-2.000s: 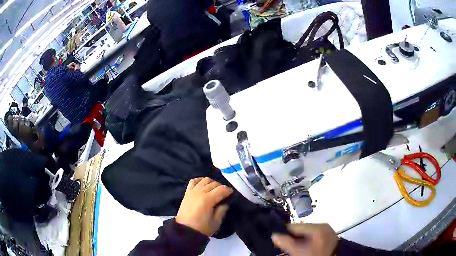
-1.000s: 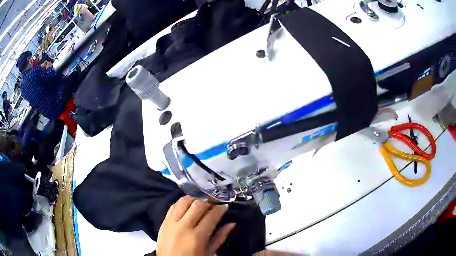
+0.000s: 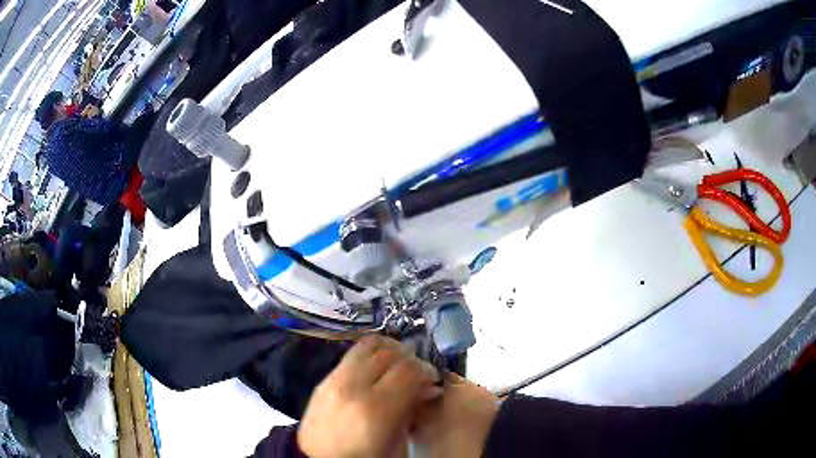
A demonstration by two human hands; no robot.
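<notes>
The black garment piece lies left of and below the white sewing machine head, its edge running under my hands. My left hand is at the needle area with fingers bent close together. My right hand touches it just to the right, below the grey tension knob. The presser foot and needle are hidden, and I cannot tell what the fingertips of either hand hold.
Scissors with red and yellow loops lie right of the machine, with a thin black item under them. A black band wraps the machine arm. Cardboard lines the left table edge. A person sits at the far left.
My right hand has come back into view and joined my left hand at the needle area. The view has moved closer to the machine head, and the cloth shows less below it.
</notes>
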